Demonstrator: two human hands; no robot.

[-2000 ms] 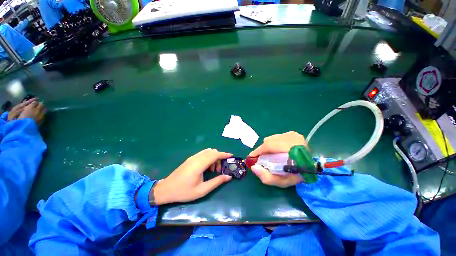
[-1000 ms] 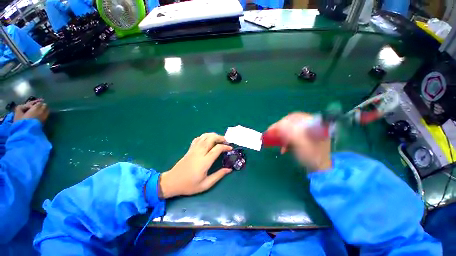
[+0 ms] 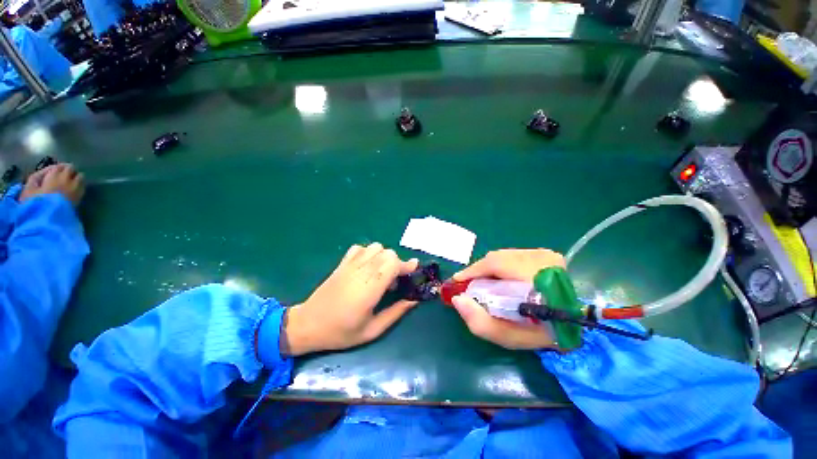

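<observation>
My left hand (image 3: 349, 300) holds a small black housing (image 3: 418, 282) between thumb and fingers, low over the green surface. My right hand (image 3: 506, 296) grips the dispensing syringe (image 3: 500, 298) like a pen, its red end pointing left with the tip at the housing's right side. The exact contact point is too small to tell. A green adapter (image 3: 557, 307) sits at the syringe's rear, with the air hose (image 3: 712, 255) looping from it. White wiping paper (image 3: 438, 238) lies just beyond the housing.
The grey controller box (image 3: 748, 242) stands at right with a lit red switch and gauge. Several black housings (image 3: 542, 125) are spaced across the far part of the green bench (image 3: 269, 197). Another person's hand (image 3: 54, 182) rests at far left. A green fan (image 3: 218, 16) stands at the back.
My right hand swung away with the syringe past the paper, then came back to the housing. The paper has shifted and turned. The housing now looks tilted differently in my left hand.
</observation>
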